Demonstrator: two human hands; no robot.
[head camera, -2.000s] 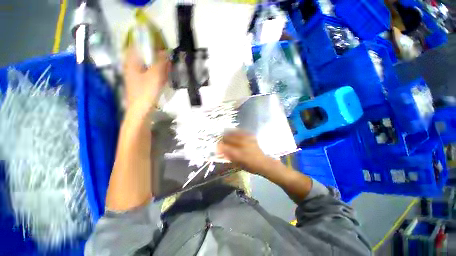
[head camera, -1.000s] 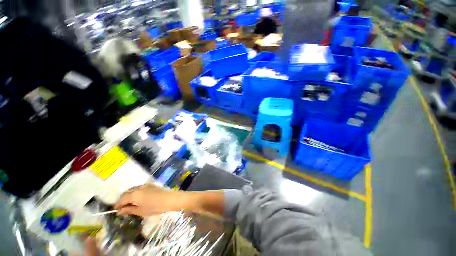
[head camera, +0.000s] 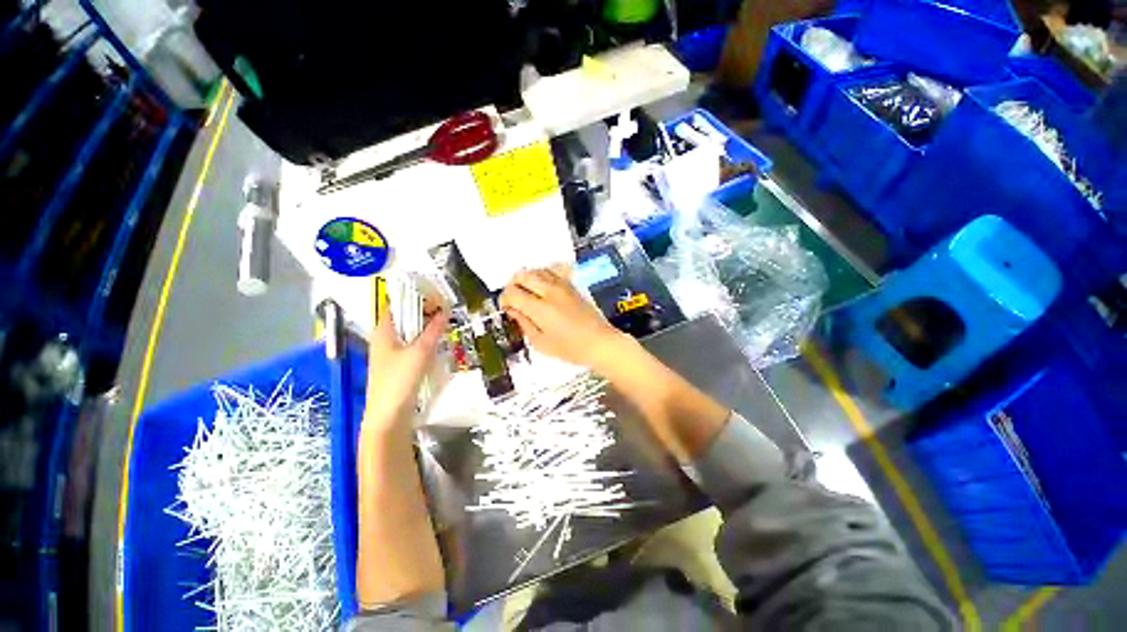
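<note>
My left hand (head camera: 402, 352) is at the left side of the dark upright fixture (head camera: 480, 324), closed around a small bunch of white rods (head camera: 408, 300). My right hand (head camera: 554, 319) is at the fixture's right side, its fingers bent against the small metal blocks. Whether a rod is between its fingertips is hidden. A loose pile of white rods (head camera: 550, 463) lies on the dark metal plate (head camera: 667, 475), nearer to me than the fixture.
A blue tote (head camera: 142, 494) heaped with white rods stands at left. A control box (head camera: 628, 294) and crumpled clear bag (head camera: 754, 278) are right of the fixture. Red-handled scissors (head camera: 464, 137) lie on the machine ledge. A blue stool (head camera: 976, 303) and blue bins (head camera: 915, 161) are at right.
The view has swung back from the right-hand floor area to the bench. My left hand, mostly cut off one second ago, now shows beside the fixture. My right hand is still at the fixture.
</note>
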